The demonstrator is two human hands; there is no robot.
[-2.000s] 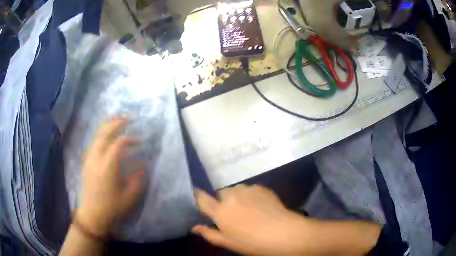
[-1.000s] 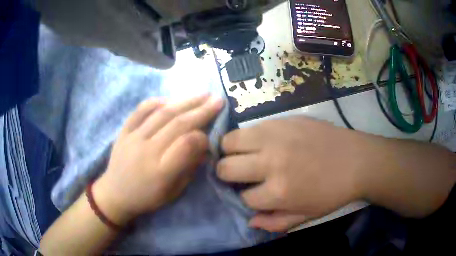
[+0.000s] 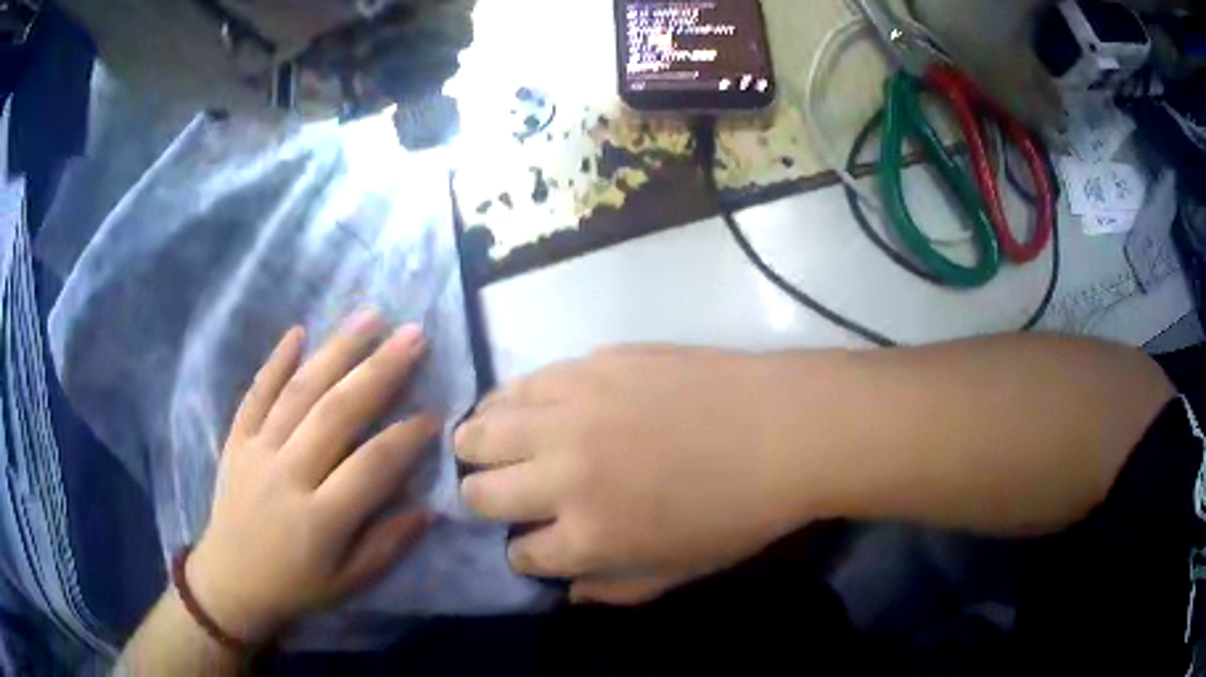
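A light blue-grey quilted panel [image 3: 265, 251] lies on the machine bed, its far end under the brightly lit sewing machine head [image 3: 265, 53]. A thin navy edge [image 3: 472, 337] shows along its right side. My left hand [image 3: 324, 463] lies on the panel with its fingers spread, holding nothing. My right hand [image 3: 622, 463] has its fingertips curled over the panel's right edge, gripping the cloth there. The needle point is lost in glare.
A lit smartphone [image 3: 694, 53] with a black cable [image 3: 774, 271] lies on the chipped bed plate. Scissors with green and red handles [image 3: 939, 218] lie right of it. White labels [image 3: 1104, 185] and a small boxy device [image 3: 1095, 46] are at far right. Stacked panels [image 3: 40, 489] stand at left.
The view has shifted, so machine and panel sit further left. The panel now lies flatter, its right edge straighter. My left hand has drawn back from the needle area, fingers more spread. My right hand still grips the edge.
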